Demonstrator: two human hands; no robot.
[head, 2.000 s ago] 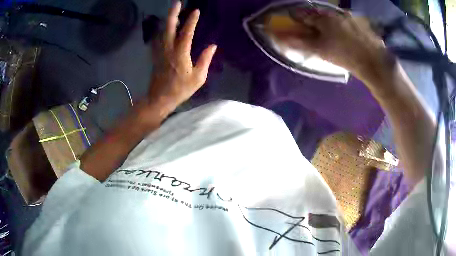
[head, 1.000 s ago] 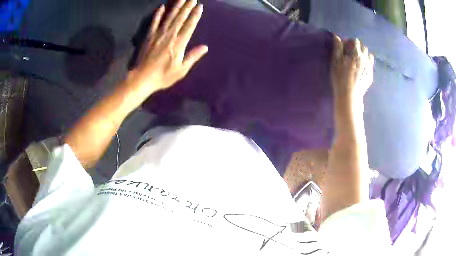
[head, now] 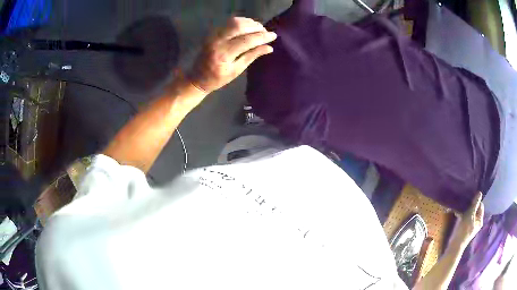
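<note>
A dark purple garment (head: 380, 96) lies over the padded ironing board (head: 504, 96), with creases at its right end. My left hand (head: 235, 54) pinches the garment's upper left edge between fingers and thumb. My right hand (head: 471, 218) is at the garment's lower right corner, with its fingertips at the cloth edge. The steam iron (head: 409, 242) sits on the dotted tan iron rest (head: 422, 207), below the garment, partly cut off by my shirt.
Brighter purple cloth (head: 487, 249) hangs at the lower right. A round dark stand base (head: 146, 51) is on the grey floor at the upper left. Cardboard boxes (head: 42, 122) stand at the left. A thin white cable (head: 182, 148) lies near my left forearm. A blue item (head: 28, 14) is at the top left corner.
The iron left my right hand and went onto the rest. The garment now reaches further right over the board. My right hand moved down and right; my left hand closed on the garment's edge.
</note>
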